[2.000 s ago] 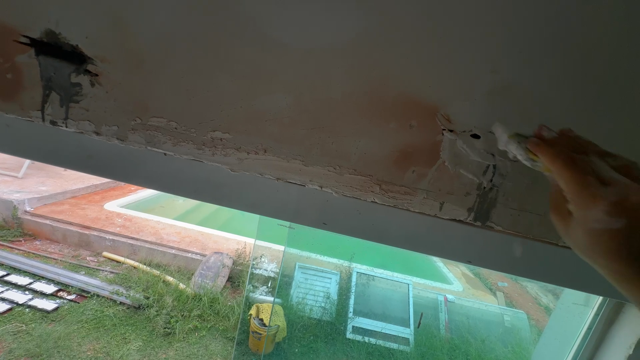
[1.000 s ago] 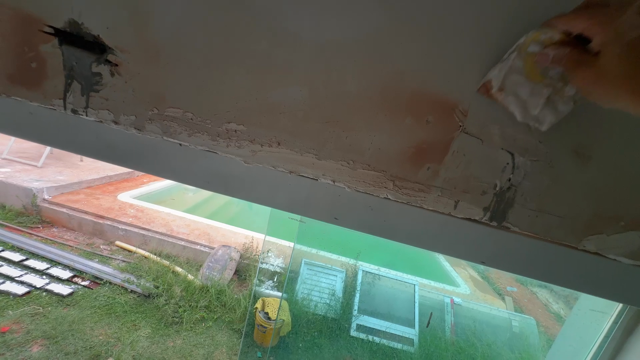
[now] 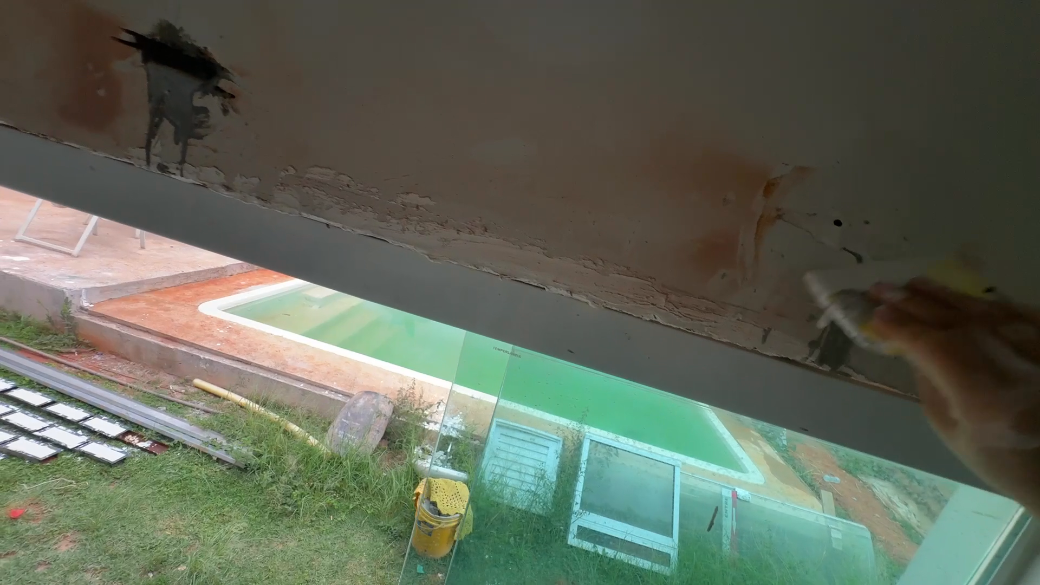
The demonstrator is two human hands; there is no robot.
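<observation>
At the right edge my right hand (image 3: 918, 325) is closed around a flat, pale filler spreader (image 3: 841, 305) with some yellow on it; both are motion-blurred. The spreader lies at the wall's painted surface (image 3: 504, 146), over a patched spot near the lower edge. Left of the hand are a small dark hole (image 3: 838, 223), a thin crack and a reddish-brown stain (image 3: 727, 211). Rough, flaking plaster (image 3: 487, 244) runs along the lower edge. A larger dark broken hole (image 3: 175, 69) with grey drips sits at the upper left. My left hand is out of the frame.
A grey frame strip (image 3: 325, 244) borders the plaster, with glass panes (image 3: 479, 390) below. Beyond them lie a green pool (image 3: 601, 414), grass, a yellow bucket (image 3: 435, 520), white window frames (image 3: 626, 496), metal profiles (image 3: 122, 402) and a metal chair or stand frame (image 3: 57, 236).
My right hand, holding the spreader, has come down from the upper right to the patched spot near the lower edge. It was also beside this spot two seconds ago.
</observation>
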